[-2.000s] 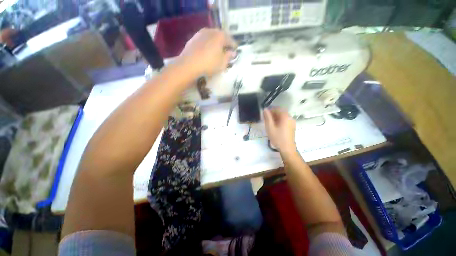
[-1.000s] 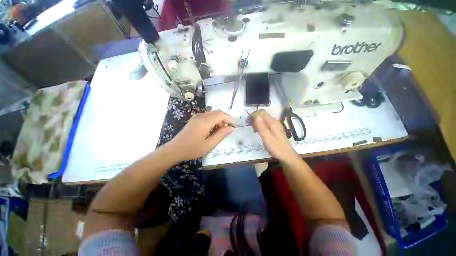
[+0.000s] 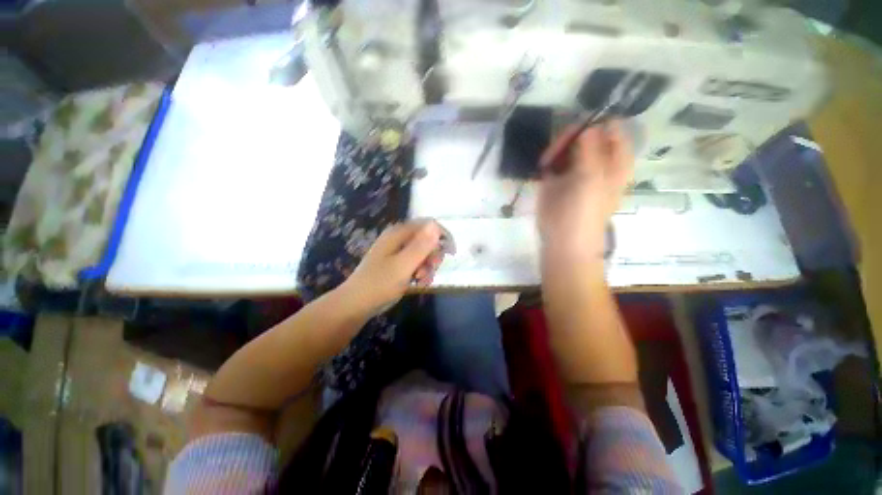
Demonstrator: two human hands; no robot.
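Note:
My left hand (image 3: 398,261) is at the table's front edge with its fingertips closed on a small silvery metal part (image 3: 446,242). My right hand (image 3: 585,184) is blurred, raised beside the dark smartphone (image 3: 527,142) under the machine arm. A thin dark shape shows at its fingertips; I cannot tell if it is held. The black floral fabric (image 3: 360,193) runs from the needle area over the table edge towards my lap. The off-white sewing machine (image 3: 484,58) stands behind. Long silvery tweezers (image 3: 495,131) lean left of the phone.
A small dark disc (image 3: 510,209) lies below the phone. A dark scissor loop (image 3: 610,239) is partly hidden by my right wrist. Camouflage-like cloth with blue edging (image 3: 73,184) is at left. A blue basket with plastic (image 3: 730,406) is at lower right, cardboard boxes (image 3: 97,387) at lower left.
My hands were together in front of the phone and have parted. The left stays low near the table edge; the right has moved up and right. The view has shifted.

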